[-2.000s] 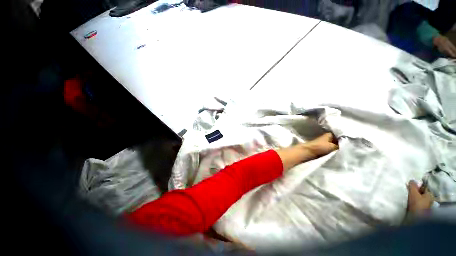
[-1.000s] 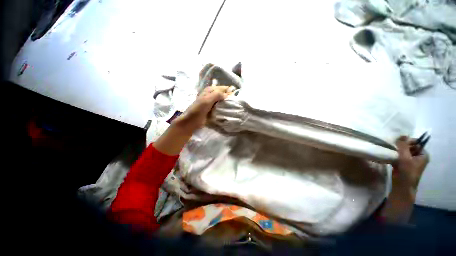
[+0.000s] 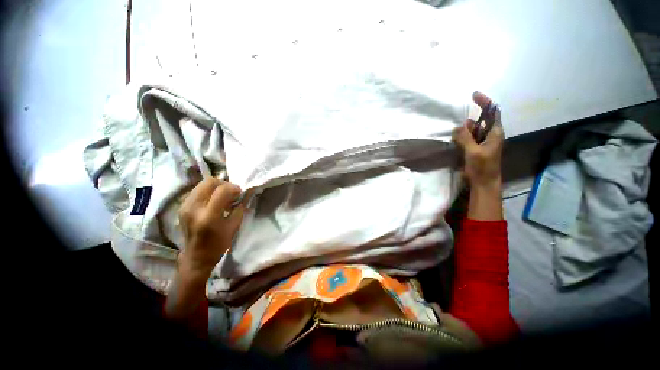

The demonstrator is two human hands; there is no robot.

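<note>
A pale off-white jacket point(image 3: 347, 209) is spread over the table edge and lap, with a navy neck label point(image 3: 141, 201) at its left end. A row of small dots, probably buttons, runs along its upper part. My left hand point(image 3: 210, 213) grips the jacket near the collar end of a long seam. My right hand point(image 3: 481, 144) grips the other end of that seam at the right. Dark thread snips point(image 3: 485, 121) show in my right hand, among the fingers. The seam is stretched between both hands.
The white table point(image 3: 564, 65) extends behind and beside the jacket. At right, a lower grey surface point(image 3: 528, 282) bears a crumpled pale garment point(image 3: 608, 202) and a pale blue booklet point(image 3: 553, 199) partly under it. A flowered apron point(image 3: 340, 280) and an open zipper show at the bottom.
The view has shifted right and down. My left hand moved from inside the jacket to its collar end. The right hand now holds the seam's far end, and the jacket lies flatter across the table.
</note>
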